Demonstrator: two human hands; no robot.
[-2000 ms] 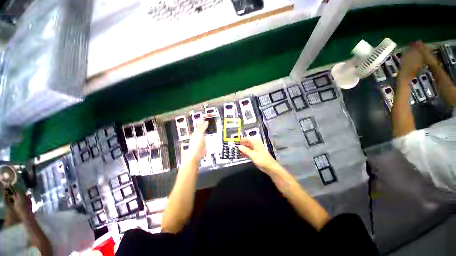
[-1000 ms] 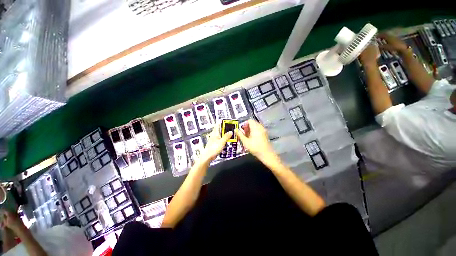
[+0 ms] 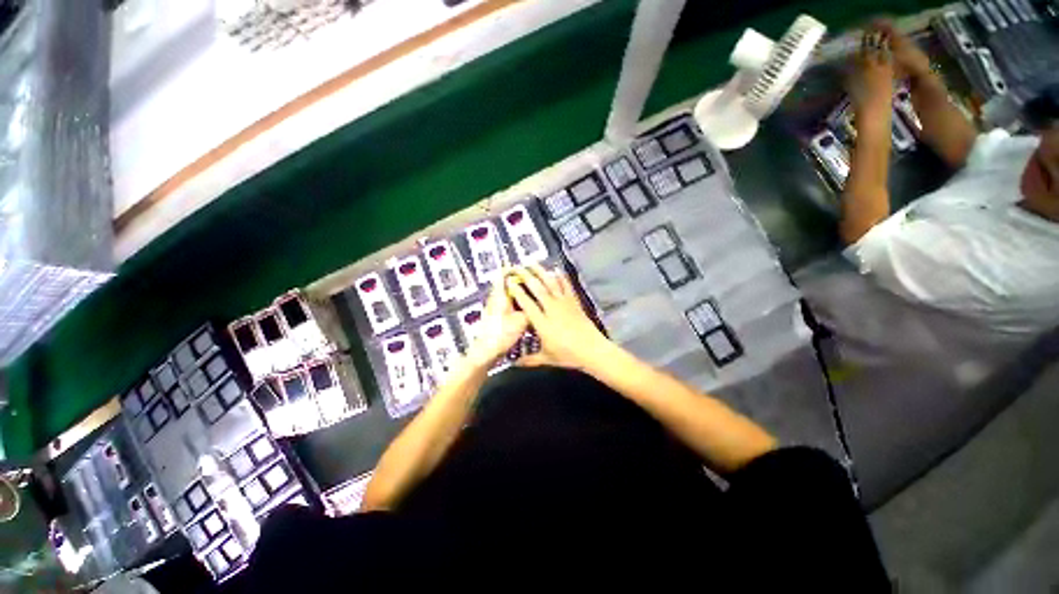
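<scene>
My left hand point(image 3: 499, 327) and my right hand point(image 3: 555, 316) are together over the right part of the tray of bodies point(image 3: 383, 337). They close around a phone point(image 3: 530, 343); only a small dark part with keys shows between them, the rest is hidden under the fingers. White phone bodies point(image 3: 448, 270) with dark red spots lie in two rows in the tray. To the right, a large grey tray point(image 3: 633, 255) holds several black front housings point(image 3: 712, 332).
Reddish-rimmed phone units point(image 3: 297, 360) lie left of the bodies, then another tray of black frames point(image 3: 232, 447). A green belt point(image 3: 383, 192) runs behind. A white fan point(image 3: 761, 87) and a person in white point(image 3: 970, 244) are at the right. Stacked trays point(image 3: 52, 197) stand upper left.
Both hands have closed over the phone, whose yellow-rimmed screen showed between them a second ago. Earlier the left hand was over the bodies. The view has shifted, so the trays sit further left.
</scene>
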